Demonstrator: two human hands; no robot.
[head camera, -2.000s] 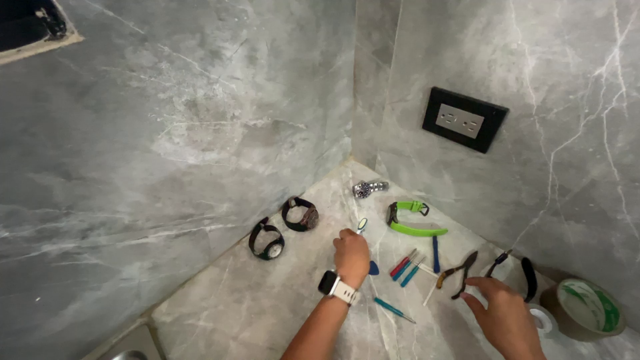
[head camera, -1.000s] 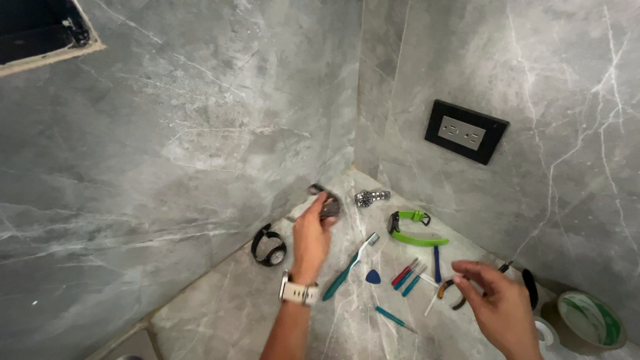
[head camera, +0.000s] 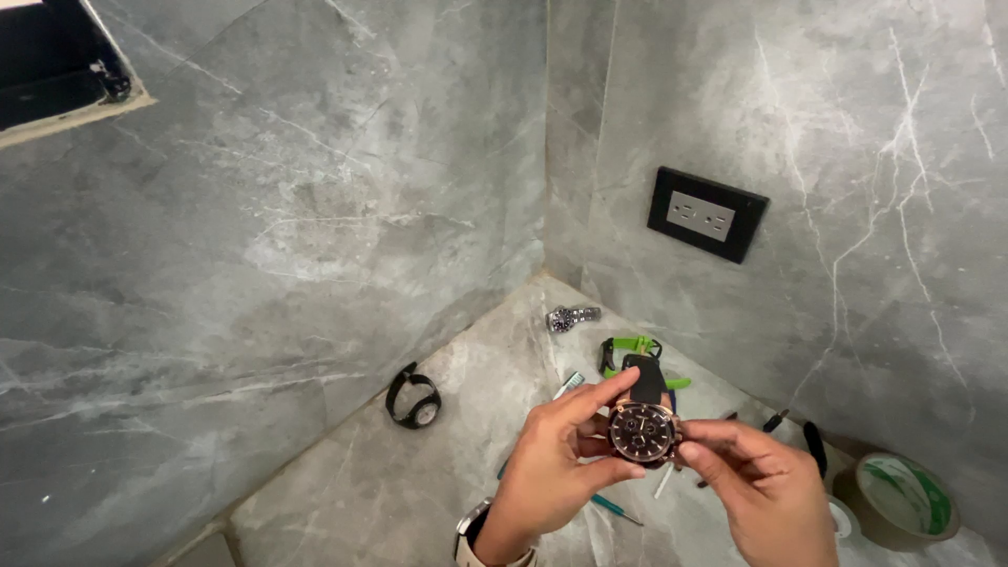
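A wristwatch with a dark dial, rose-gold case and black strap (head camera: 642, 433) is held up over the counter, dial facing me. My left hand (head camera: 563, 453) grips it by the case and strap from the left. My right hand (head camera: 756, 480) pinches at the crown side of the case with thumb and forefinger. Behind it lie a lime-green strapped watch (head camera: 630, 345) and a metal-bracelet watch (head camera: 572, 318). A black watch (head camera: 414, 399) rests on its own at the left. Partly hidden below my hands are a toothbrush (head camera: 572, 383) and a teal screwdriver (head camera: 617, 509).
Grey marbled walls meet behind the counter (head camera: 339, 488). A power outlet (head camera: 701, 216) is set in the right wall. At the lower right stand a roll of tape (head camera: 902, 498) and a smaller white roll (head camera: 841, 518). A black-handled tool (head camera: 776, 420) lies near the wall.
My left hand has picked up the dark watch from beside the left wall and brought it right, toward me. My right hand, empty a second ago, has come to the watch's case.
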